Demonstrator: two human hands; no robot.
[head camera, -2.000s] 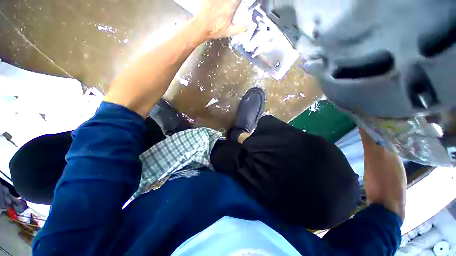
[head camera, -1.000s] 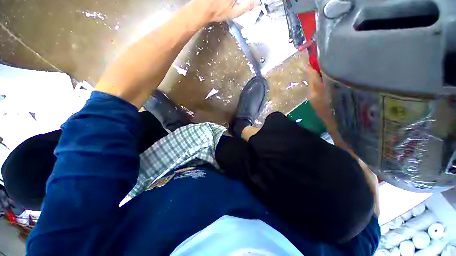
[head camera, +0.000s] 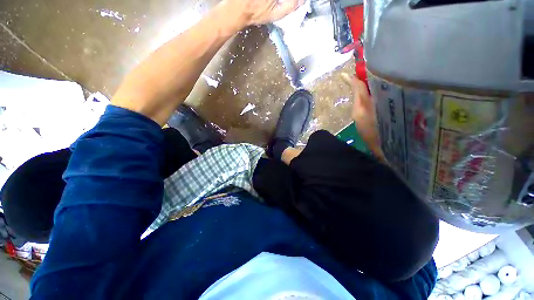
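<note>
The cutting machine's large grey motor body fills the upper right, with worn labels under clear tape. A red part shows at its left side. My right hand is at this side, its fingers by the red part; the motor hides much of the grasp. My left hand lies at the top edge, over the white fabric, palm down and partly washed out by glare. A flat metal strip shows at the fabric's left side. The knife cannot be made out.
My shoes stand on the brown surface, which has white scraps on it. White sheets lie at the left. Green shows beside my right hand. White rolls are at the lower right.
The machine has turned, bringing its labels and red part into view, and lately shifted slightly up. My right hand has come into view beside it. My left hand has moved slightly up.
</note>
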